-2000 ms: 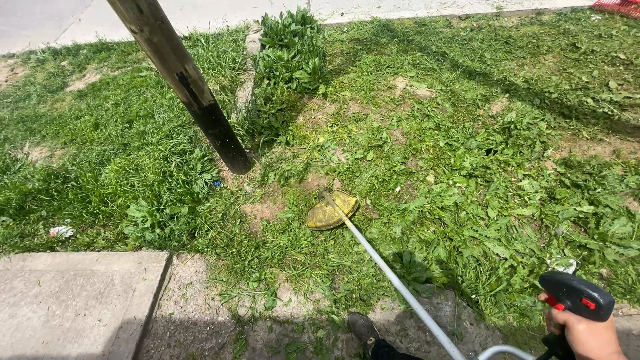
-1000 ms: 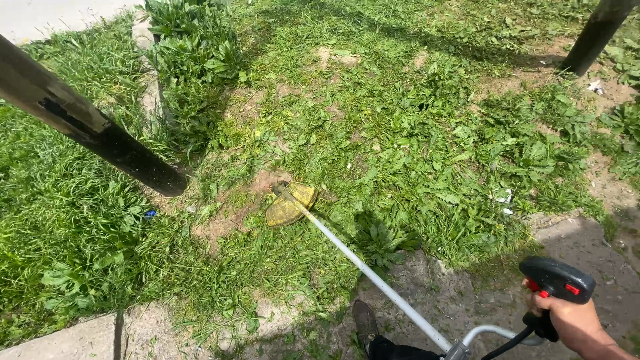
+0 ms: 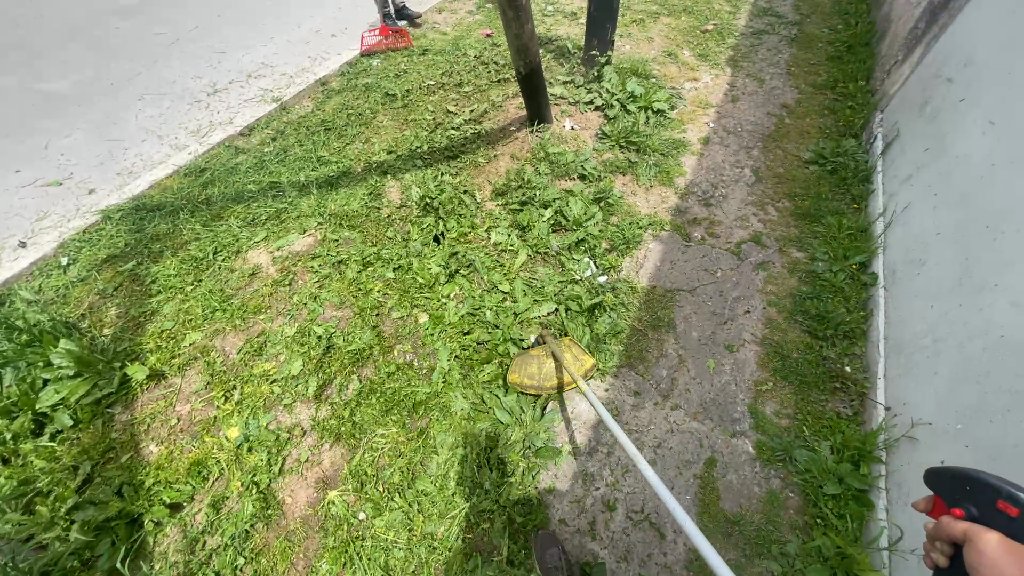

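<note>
My right hand [image 3: 964,544] is closed around the black control handle [image 3: 980,500] of a string trimmer, at the bottom right corner. The handle has red controls. From the bottom edge the trimmer's pale metal shaft [image 3: 648,472] slants up and left to a yellow debris guard [image 3: 552,366], stained green. That guard lies low over cut weeds, beside the edge of a worn concrete path. The cutting head is mostly hidden. My left hand is outside the view.
Two dark wooden posts [image 3: 528,68] [image 3: 600,32] rise from the grass ahead. A red plastic rake [image 3: 386,40] lies by a person's shoes [image 3: 400,14] at the pavement's edge. A grey wall [image 3: 952,264] runs along the right. White litter [image 3: 592,270] lies among the weeds. My shoe [image 3: 552,554] is below.
The view has swung far to the right, bringing in the wall and the path. The trimmer's guard has moved from bare soil near a post to weeds at the path's edge.
</note>
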